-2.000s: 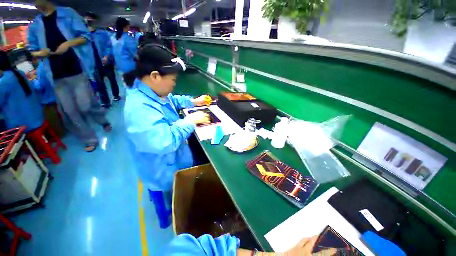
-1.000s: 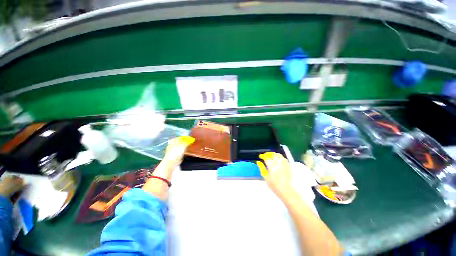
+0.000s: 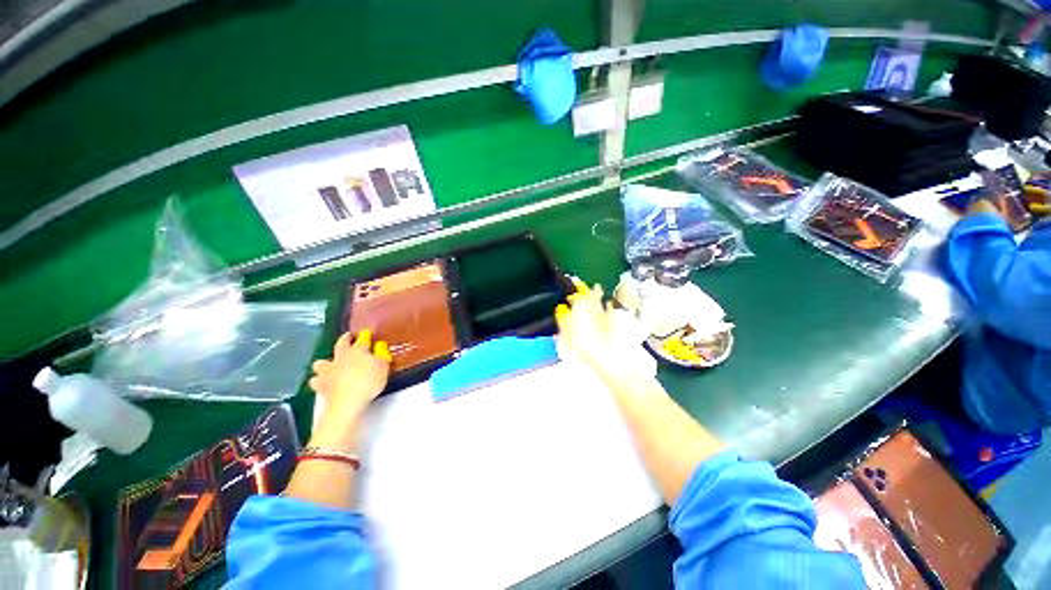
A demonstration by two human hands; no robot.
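The black two-bay tablet tray (image 3: 458,302) lies at the back of the white work mat (image 3: 496,473). Its left bay holds a tablet (image 3: 403,317) with its orange-brown back and camera cluster up. The right bay shows only black. My left hand (image 3: 349,378), with yellow finger cots, holds the tray's front left side. My right hand (image 3: 599,328), also with yellow cots, is at the tray's right side, its fingertips against the edge. The light-blue flat scraper (image 3: 493,365) lies between my hands along the tray's front.
Left are printed films (image 3: 208,496), a white squeeze bottle (image 3: 98,409) and clear bags (image 3: 219,340). Right are a small-items dish (image 3: 692,346) and bagged films (image 3: 855,225). Orange-brown tablets (image 3: 928,496) lie in a lower tray below the bench. Another worker's blue sleeve (image 3: 997,288) shows at right.
The view has swung from the neighbouring worker to the mat, then further right. My left hand has moved from the tablet's upper left to the tray's front left; the tablet now sits flat in its bay.
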